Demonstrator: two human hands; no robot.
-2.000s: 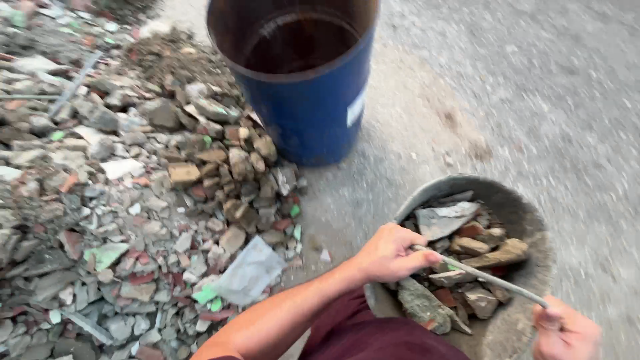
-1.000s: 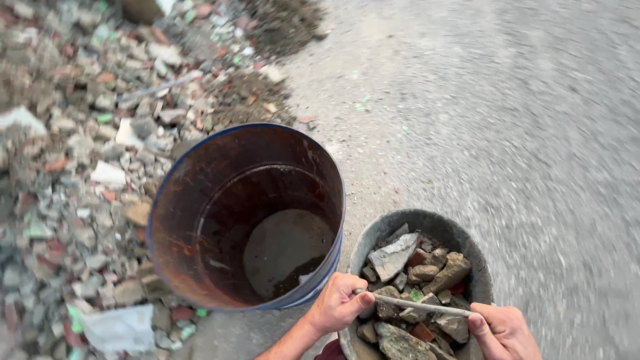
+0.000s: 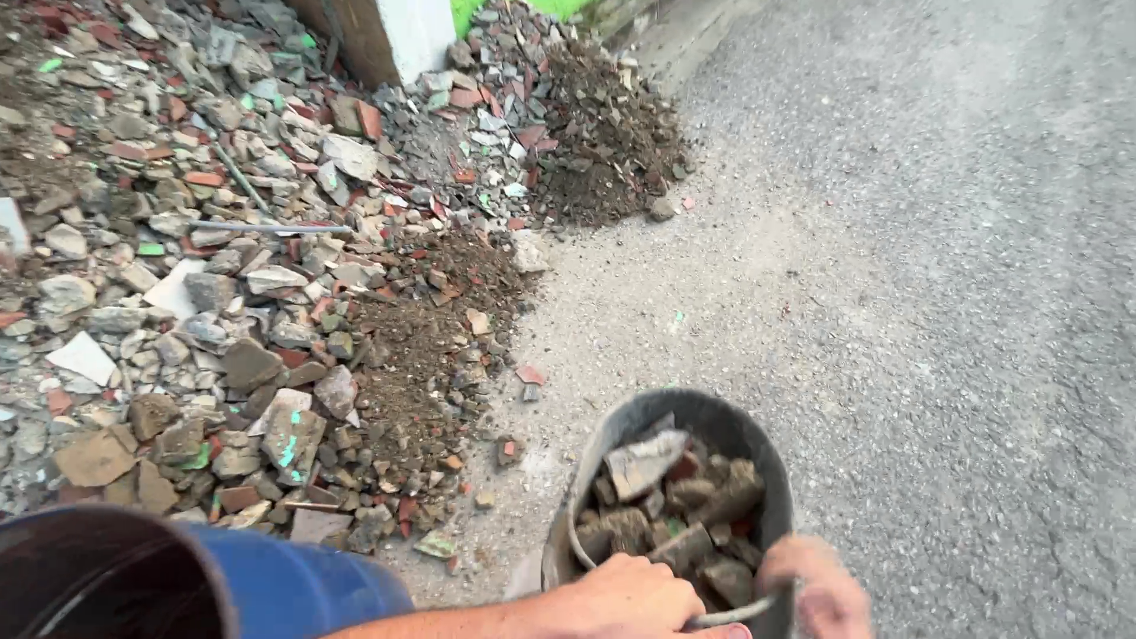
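Observation:
A dark bucket (image 3: 781, 444) filled with stones and broken rubble (image 3: 679, 493) is at the bottom, right of centre. My left hand (image 3: 635, 595) is closed on the bucket's thin handle (image 3: 741, 612), over the near side of the bucket. At the bucket's right rim is my right hand (image 3: 821, 586), blurred, with its fingers curled at the end of the handle; its exact hold is hard to make out. A blue metal drum (image 3: 293, 568) with a rusty inside lies partly in view at the lower left.
A heap of rubble (image 3: 266, 284) with stone, brick and tile pieces covers the left side. Loose dark soil (image 3: 603, 133) lies by a white post (image 3: 413, 35) at the top. Grey asphalt (image 3: 958, 266) spans the right. A thin rod (image 3: 271, 228) rests on the heap.
The view has shifted, and the drum now shows only at the lower left. Both hands remain at the bucket; the right hand has moved from the handle's span to the bucket's right rim.

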